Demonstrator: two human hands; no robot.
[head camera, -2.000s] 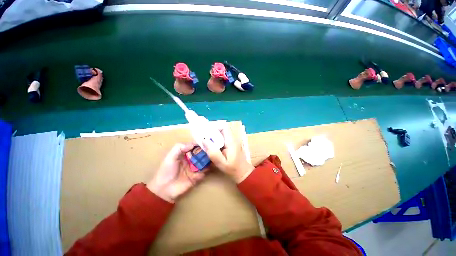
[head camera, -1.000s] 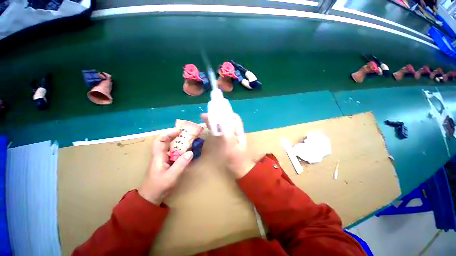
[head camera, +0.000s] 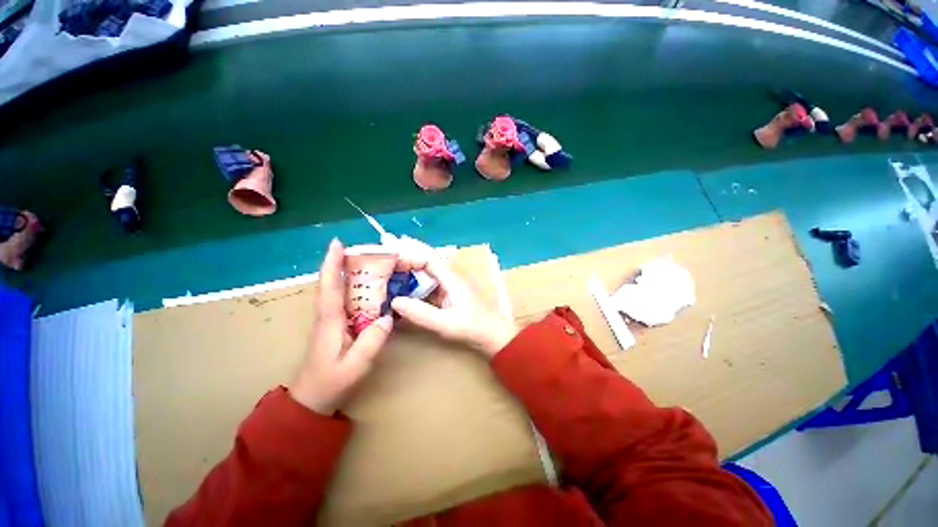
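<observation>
My left hand (head camera: 337, 345) holds a tan figure part (head camera: 368, 283) over the cardboard, its wide end up. A pink-red piece (head camera: 362, 323) shows at its lower end and a dark blue piece (head camera: 403, 290) on its right side. My right hand (head camera: 458, 307) has thumb and fingers on the dark blue piece. The white glue bottle (head camera: 411, 247) is also in my right hand, mostly hidden behind the fingers, with its thin nozzle pointing up and left towards the belt.
Tan figure parts with red rosettes (head camera: 432, 154) and black-and-white parts (head camera: 125, 202) lie on the green belt (head camera: 339, 124). On the cardboard (head camera: 237, 391) are a crumpled tissue (head camera: 658, 292) and white strip (head camera: 614, 314). A small black part (head camera: 840, 246) lies right. Pale stacked sheets (head camera: 87, 412) stand left.
The glue bottle has tilted left and lower as my right hand came in to the held part. The held part has turned from its blue side to its tan side. Belt parts appear further right.
</observation>
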